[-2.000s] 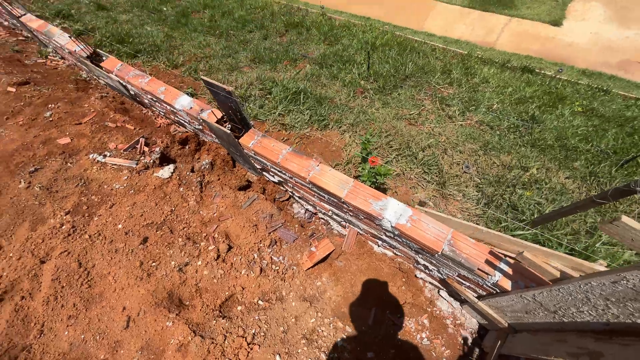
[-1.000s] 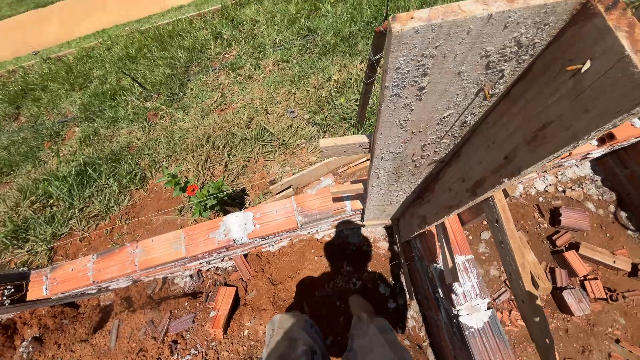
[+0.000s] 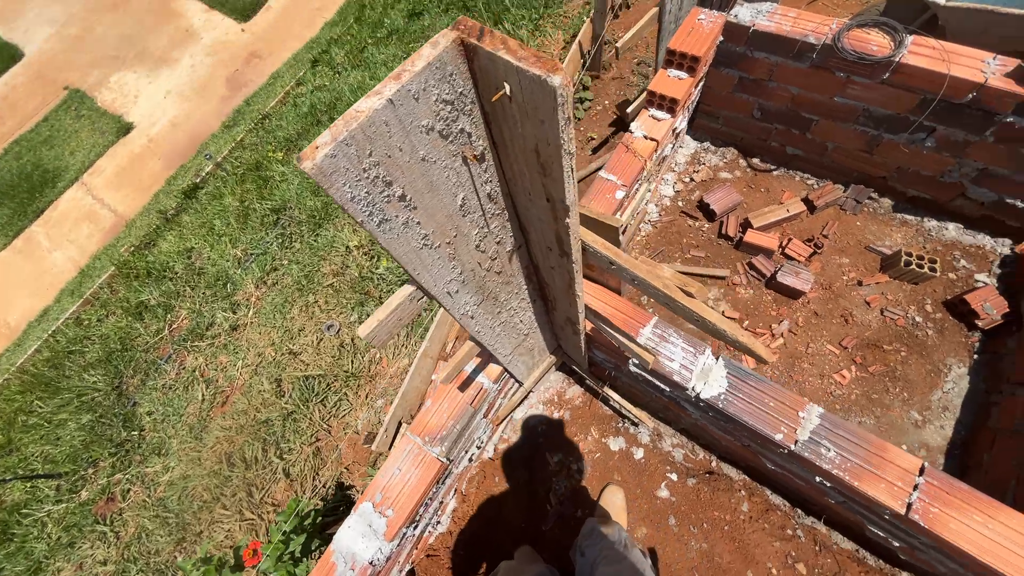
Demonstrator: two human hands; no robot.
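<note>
Neither of my hands is in view. Two mortar-spattered wooden boards, one broad and pale (image 3: 424, 176) and one narrower and darker (image 3: 532, 184), stand upright, joined in a corner where two low brick walls meet. One low wall of hollow clay bricks (image 3: 416, 472) runs toward the bottom left, the other (image 3: 848, 448) toward the lower right. A wooden brace (image 3: 680, 296) slants from the boards over the right-hand wall. My shoe (image 3: 612, 506) rests on the red soil just below the corner.
Broken hollow bricks (image 3: 792, 280) lie on soil inside the walls. A coil of wire (image 3: 870, 38) sits on the taller brick wall (image 3: 816, 104) at the back. Loose planks (image 3: 412, 384) lean by the left wall. Red flower (image 3: 252, 553) and grass (image 3: 264, 336) are at left.
The view has swung right and come nearer to the upright boards. The brick enclosure with rubble now shows more fully. No hand shows in any frame.
</note>
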